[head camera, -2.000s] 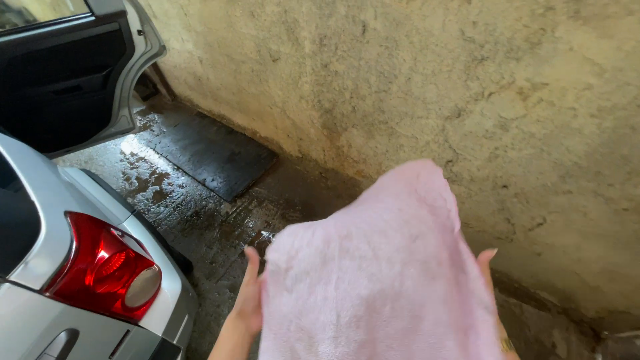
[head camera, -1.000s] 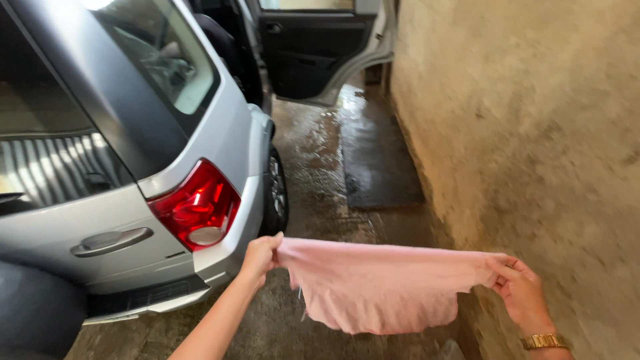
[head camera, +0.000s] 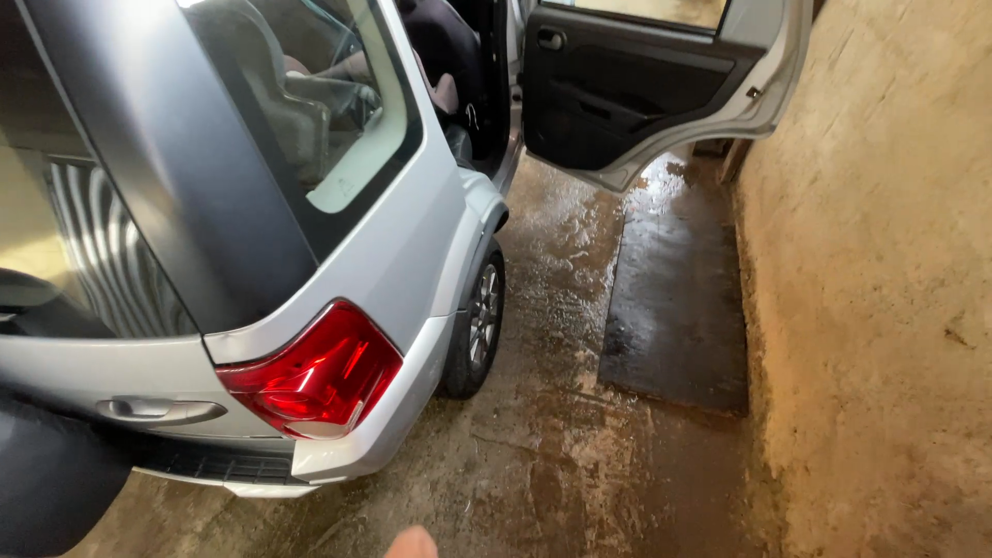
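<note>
A single fingertip (head camera: 412, 542), which seems to belong to my left hand, shows at the bottom edge; the rest of that hand is out of frame, so what it holds is hidden. My right hand and the pink cloth are not in view. Beyond the fingertip stands a silver car with a red tail light (head camera: 314, 372), a rear door handle (head camera: 161, 410) and a rear side window (head camera: 341, 139). The open side door (head camera: 620, 85) has a black inner panel.
A rough, stained wall (head camera: 876, 310) runs along the right. Between it and the rear wheel (head camera: 479, 322), a dark flat panel (head camera: 678, 310) lies on the wet concrete floor (head camera: 535, 465). A round black cover (head camera: 46, 473) juts out at the lower left.
The pink cloth, stretched between both hands a second ago, has left the view with my right hand. Only a fingertip remains at the bottom. The view has turned toward the car.
</note>
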